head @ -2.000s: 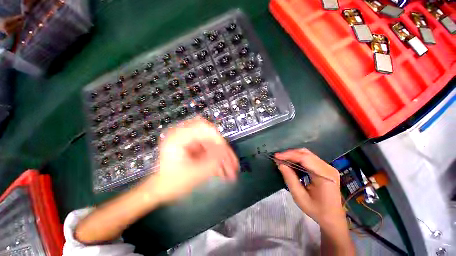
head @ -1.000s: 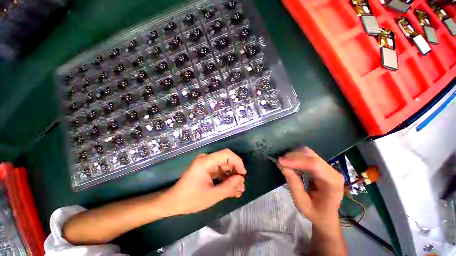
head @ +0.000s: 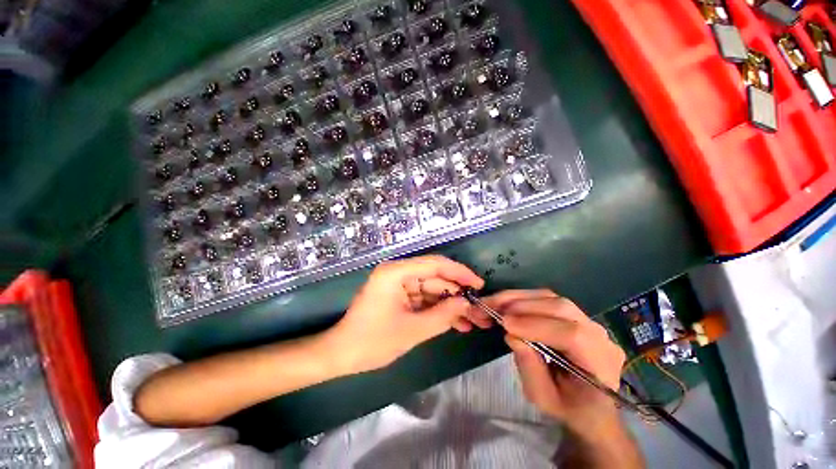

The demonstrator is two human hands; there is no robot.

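My left hand (head: 394, 307) is in front of the blister tray's near edge, with a small dark round unit (head: 466, 294) between its fingertips. My right hand (head: 564, 343) holds thin metal tweezers (head: 541, 348), their tips at the unit. The fingers of both hands are close together there. Whether the tips grip a small part is too small to tell. The clear blister tray (head: 367, 236) holds rows of dark round units. Small black parts (head: 504, 261) lie scattered on the green bench just beyond my hands.
A red parts tray (head: 678, 137) at right holds metal-ended assemblies (head: 761, 108). A wired device (head: 642, 321) with an orange piece (head: 709, 327) lies by my right forearm. Another red tray (head: 78, 366) with a clear tray (head: 27, 394) is at lower left.
My right hand has brought the tweezers left from the scattered parts to the left fingertips. The left hand moved from over the tray to in front of it. The whole view has shifted somewhat.
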